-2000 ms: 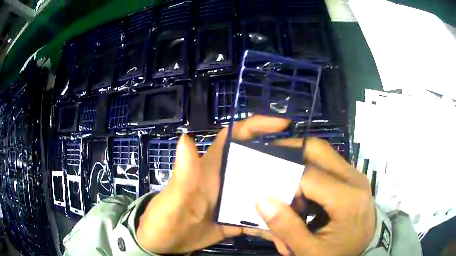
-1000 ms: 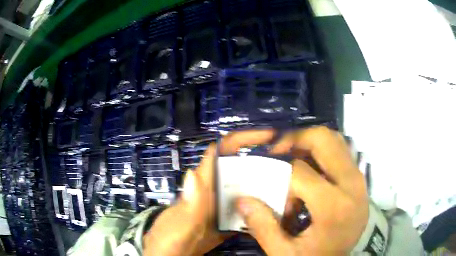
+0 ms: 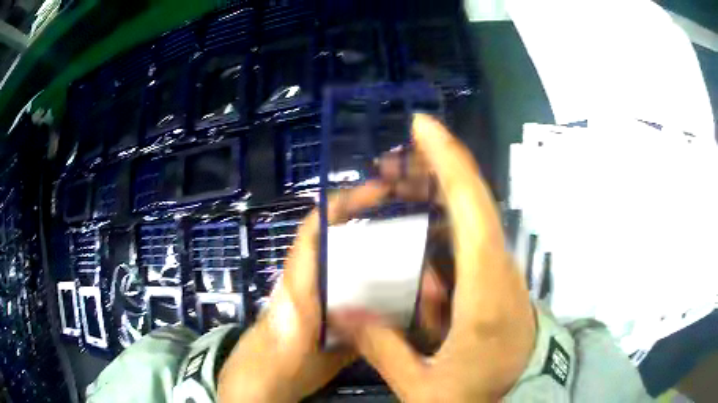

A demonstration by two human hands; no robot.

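Observation:
A window panel (image 3: pixel 378 118) with a thin dark-blue border and a see-through barred upper area is held upright over the tray. A white backing piece (image 3: pixel 376 264) covers its lower part. My left hand (image 3: pixel 287 323) grips the panel's left side and lower edge. My right hand (image 3: pixel 472 283) is at its right side, with the thumb low over the white piece and a finger reaching up over the see-through part. Both hands are bare and blurred. The panel's lower edge is partly hidden by the fingers.
A glossy dark blister tray (image 3: pixel 260 169) with rows of pockets lies beneath; some pockets hold barred parts and white frames (image 3: pixel 93 316). Stacked trays (image 3: pixel 24 236) stand at left. White sheets (image 3: pixel 606 220) pile at right, below a large white sheet (image 3: pixel 606 63).
The panel and both hands have moved left in view. A right-hand finger has extended upward over the see-through area. The white piece, bowed a second ago, looks flatter now.

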